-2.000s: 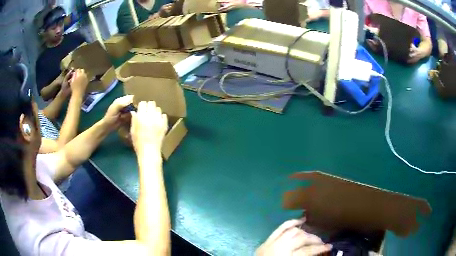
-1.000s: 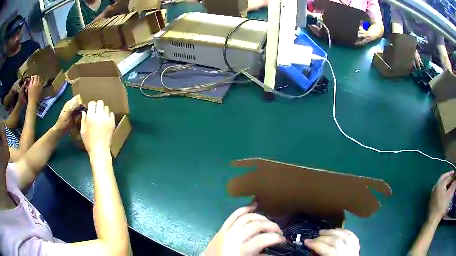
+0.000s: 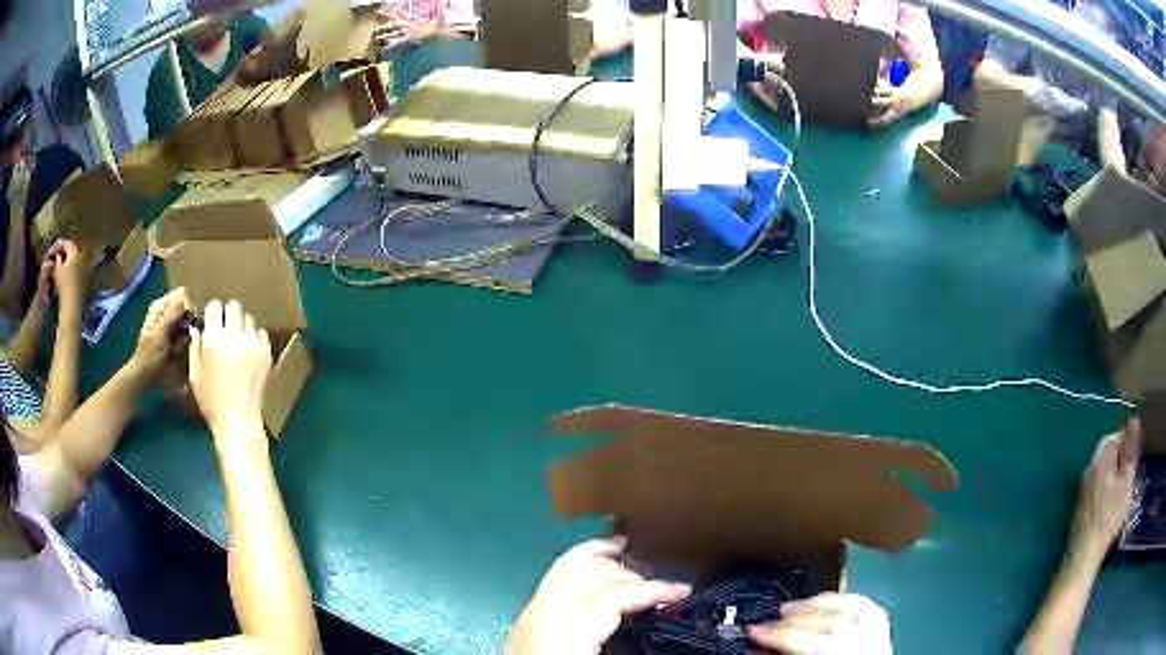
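An open brown mailer box stands at the bottom centre, its lid point(image 3: 742, 480) upright behind my hands. Coiled black cable point(image 3: 697, 622) lies inside it, with a small pale tip point(image 3: 729, 615) among the loops. My left hand point(image 3: 582, 601) is at the box's left side, thumb and fingers spread over the cable's edge; whether it grips anything is unclear. My right hand point(image 3: 825, 627) is at the right side, fingertips on the loops near the pale tip; its grip is partly hidden. The picture's lower edge cuts off both hands and the box front.
At left a person's hands work at another open box point(image 3: 237, 275). At right another person's hand point(image 3: 1102, 493) is near a larger open carton point(image 3: 1125, 275). A metal instrument case point(image 3: 499, 141), a post point(image 3: 648, 141), a blue holder point(image 3: 729, 205) and a white cord point(image 3: 882, 371) are on the green table.
The view has swung right, so everything sits further left. My right hand has come into view at the box since the earliest frame. The cable coil shows more fully.
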